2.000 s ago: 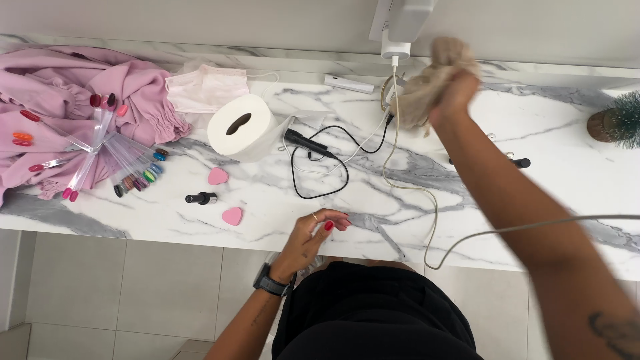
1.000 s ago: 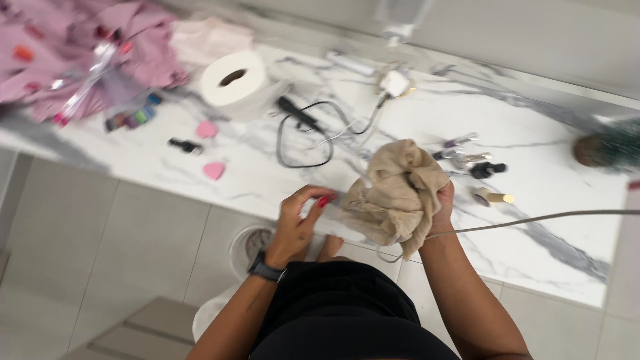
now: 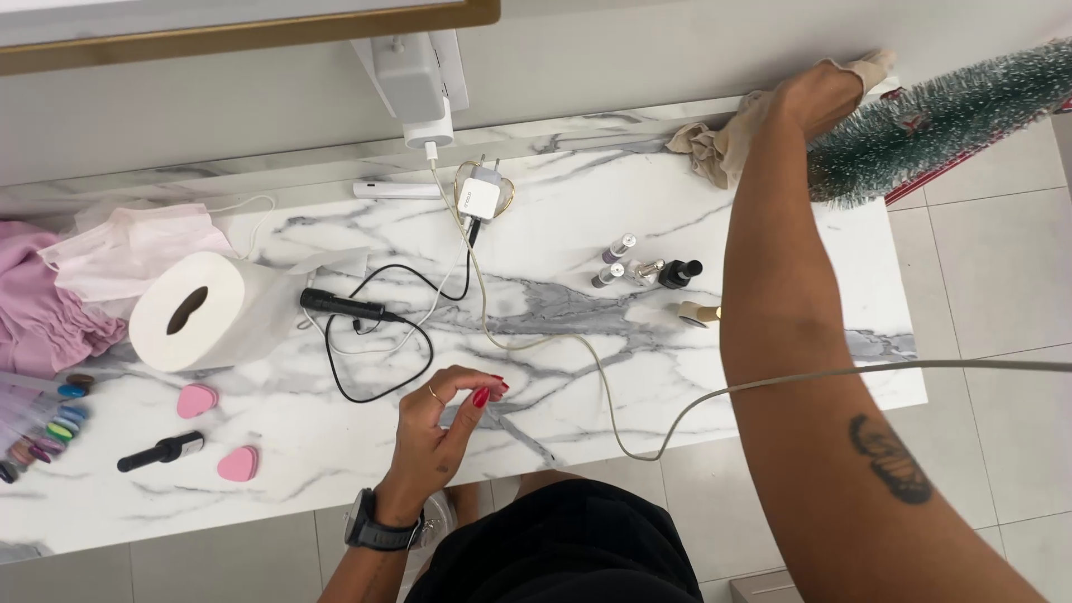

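Observation:
My right hand [image 3: 825, 96] reaches to the back right of the marble-patterned counter [image 3: 536, 327] and holds a beige cloth [image 3: 722, 151] against the back ledge, beside a small frosted artificial Christmas tree [image 3: 930, 126]. Part of the cloth hangs out on each side of that hand. My left hand [image 3: 444, 419] hovers by the front edge with its fingers curled and nothing seen in it. Between the hands, nail polish bottles [image 3: 641, 270] stand or lie on the counter, and a gold-capped bottle [image 3: 698, 314] lies partly behind my right forearm.
A black flashlight-like device [image 3: 343, 304] with a looped cable and a white charger [image 3: 480, 198] lie mid-counter. A beige cord [image 3: 615, 419] crosses under or over my right arm. At left are a paper roll [image 3: 188, 310], face mask [image 3: 138, 251], pink garment [image 3: 42, 301], nail swatches [image 3: 50, 427] and pink heart-shaped pieces [image 3: 239, 463].
My right hand has moved with the cloth from near the front edge to the back right, beside the tree. My left hand stays near the front edge. The view has shifted.

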